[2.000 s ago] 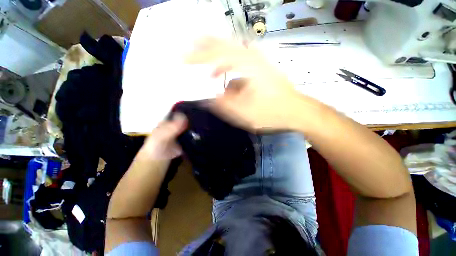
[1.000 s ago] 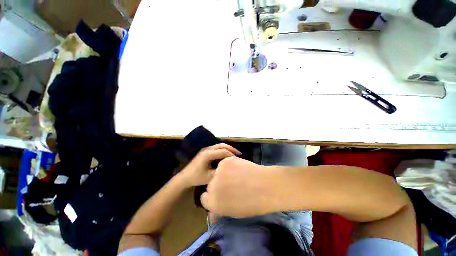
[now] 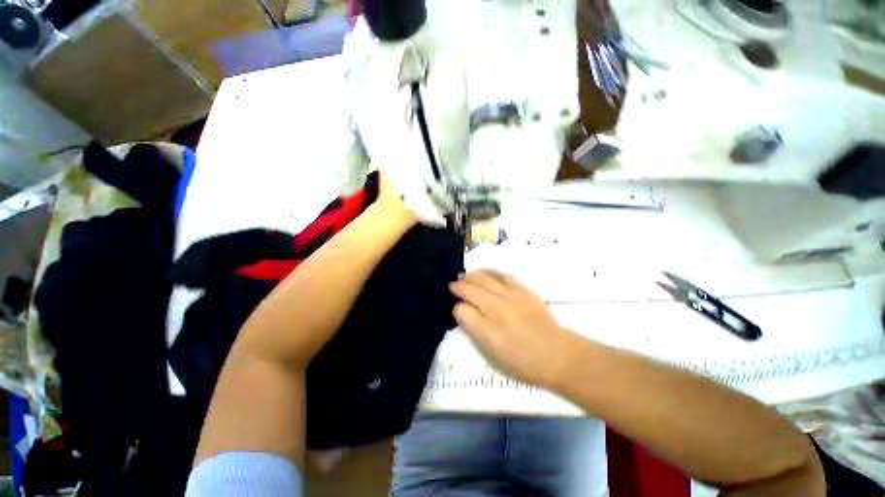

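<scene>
A black garment piece with red trim lies on the white table left of the needle and hangs over the front edge. Its right edge is at the presser foot and needle. My left hand reaches over the garment to the left of the presser foot; its fingers are hidden by the machine head, so its grip cannot be told. My right hand is in front of the needle, its fingertips closed on the garment's right edge.
The white sewing machine stands over the work. Thread snips and tweezers lie to the right. A printed ruler runs near the front edge. A black cloth heap is at the left, and red fabric is below.
The garment has moved from my lap up onto the table to the needle. Both hands have separated and moved up with it. The view has shifted, bringing the machine head closer.
</scene>
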